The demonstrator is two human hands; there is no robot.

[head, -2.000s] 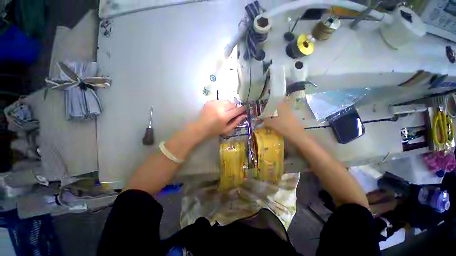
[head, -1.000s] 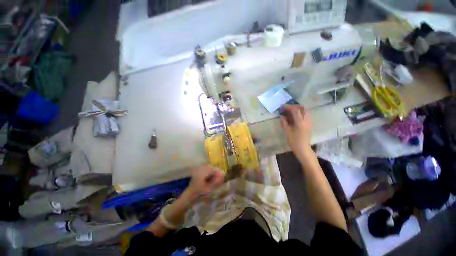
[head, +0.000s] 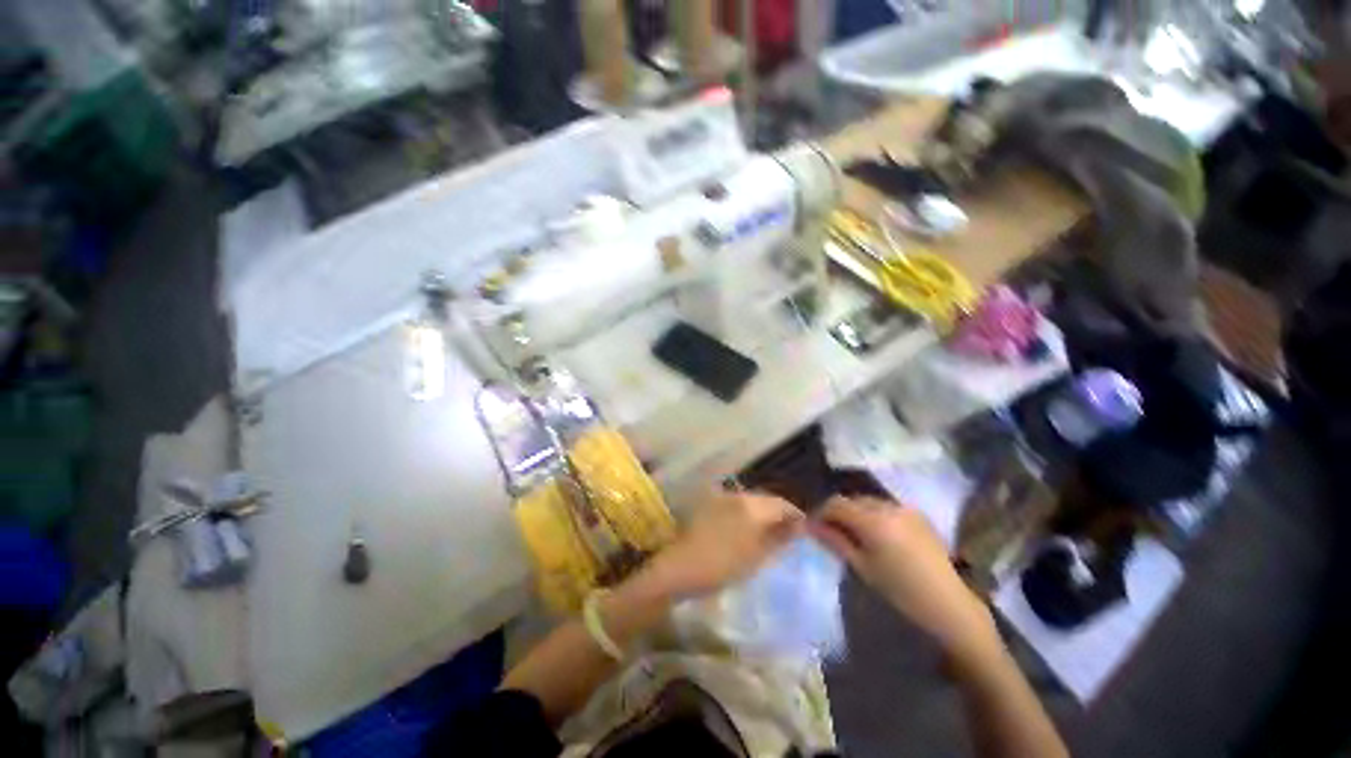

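Note:
My left hand [head: 736, 541] and my right hand [head: 894, 555] are close together over my lap, to the right of the yellow bands. Their fingertips pinch the upper edge of a pale bluish, film-like piece [head: 796, 600] that hangs down in front of the cream apron [head: 630, 684]. The picture is blurred, and the fingers hide the piece's top edge. The white sewing machine [head: 593, 282] stands on the table beyond my hands. Two yellow bands [head: 622, 481] lie at the table edge, left of my hands. No hand is at the needle area.
A black smartphone [head: 705, 361] lies on the machine bed. A dark-handled awl [head: 356, 560] lies on the left of the table [head: 378, 652]. A tied bundle [head: 212, 536] is at the far left. Yellow-handled scissors [head: 929, 282] and a pink bunch [head: 1003, 323] are at the right end.
My right hand has left the smartphone area and come to my left hand over the lap. The pale film that covered the smartphone is off it. The view has swung to the right.

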